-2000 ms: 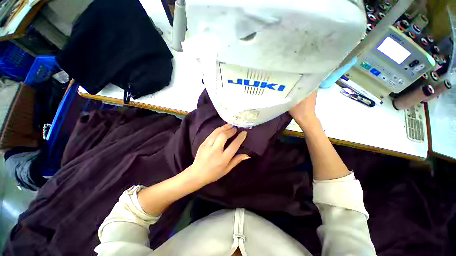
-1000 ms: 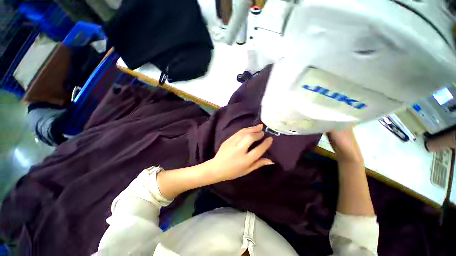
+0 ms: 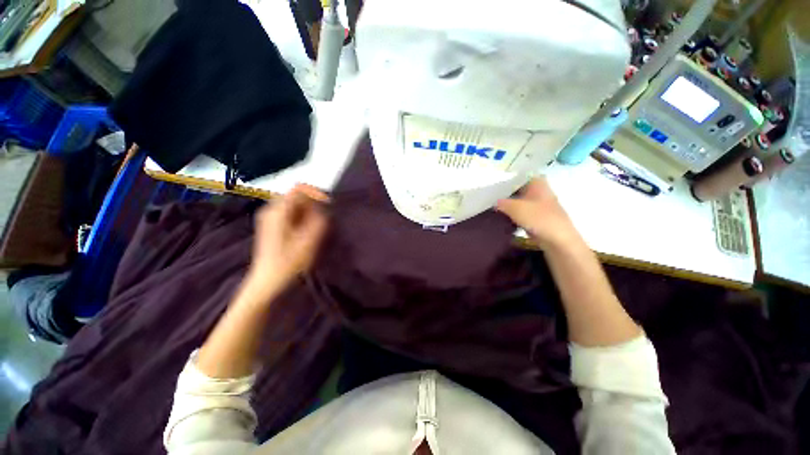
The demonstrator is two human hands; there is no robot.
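Note:
The dark plum garment (image 3: pixel 417 258) lies under the head of the white JUKI machine (image 3: pixel 480 89), over the table's front edge and across my lap. My left hand (image 3: pixel 291 227) is left of the machine head, slightly blurred, with its fingertips pinching the garment's left edge. My right hand (image 3: pixel 536 213) is at the right of the head, on the garment's right edge; its fingertips are partly hidden by the head. A small clear piece (image 3: pixel 435 227) shows at the head's tip. The needle is hidden.
Black cloth (image 3: pixel 218 98) lies on the table's left. The control panel (image 3: pixel 697 111) with a lit screen, thread snips (image 3: pixel 629 178), thread cones (image 3: pixel 728 178) and a keypad (image 3: pixel 731 224) are at right. A light-blue cone (image 3: pixel 593 136) is beside the head. Blue crates (image 3: pixel 80 129) are at far left.
My left hand has moved left, away from the head's tip to the garment's left edge. The cloth under the head is spread wider and flatter. The camera view has swung back from its earlier tilt.

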